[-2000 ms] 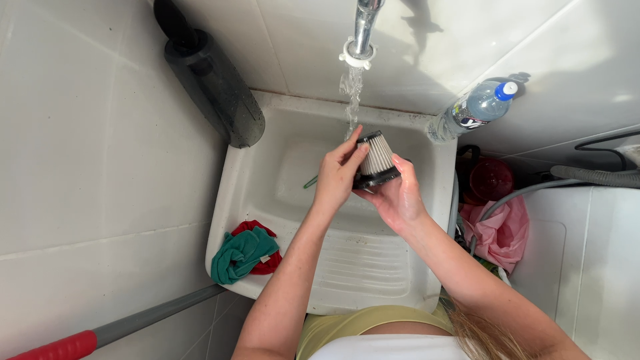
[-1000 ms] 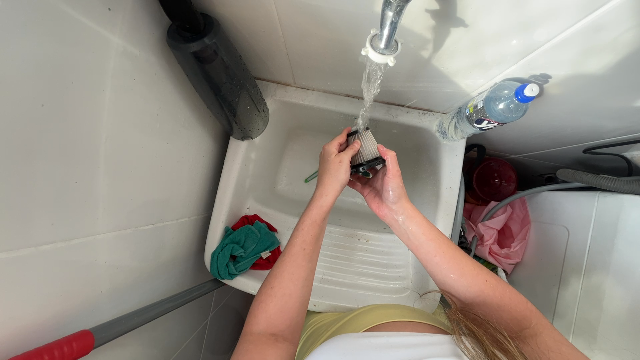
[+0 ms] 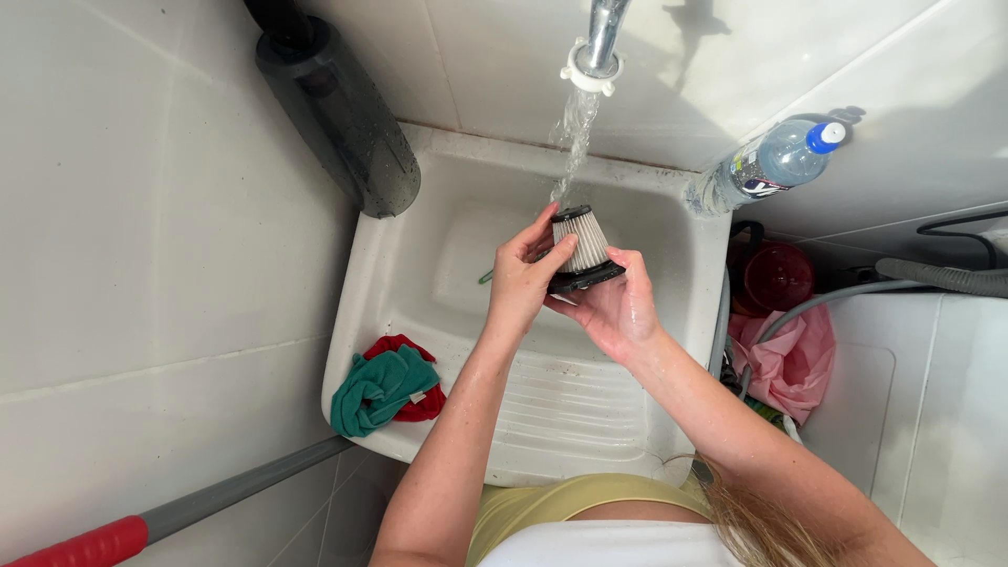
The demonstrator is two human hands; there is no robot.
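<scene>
A pleated cone-shaped filter (image 3: 581,240) with a black rim is held between both hands over the white laundry sink (image 3: 378,268). My left hand (image 3: 524,272) grips its left side, the thumb on the pleats. My right hand (image 3: 622,303) holds the black base from the right and below. Water runs from the metal faucet (image 3: 602,39) with a white collar and falls just behind the filter's narrow end. Part of a thin green object (image 3: 486,277) shows beside my left hand; the rest is hidden.
A dark translucent vacuum dust container (image 3: 346,126) stands at the sink's back left corner, a plastic bottle (image 3: 787,153) at the back right. Green and red cloths (image 3: 386,386) lie at the front left. A red-gripped pole (image 3: 236,480) leans nearby; a pink bag (image 3: 795,362) is at right.
The filter was under the stream a second ago and is now nearer to me, in front of the water. Both hands have moved with it and still hold it.
</scene>
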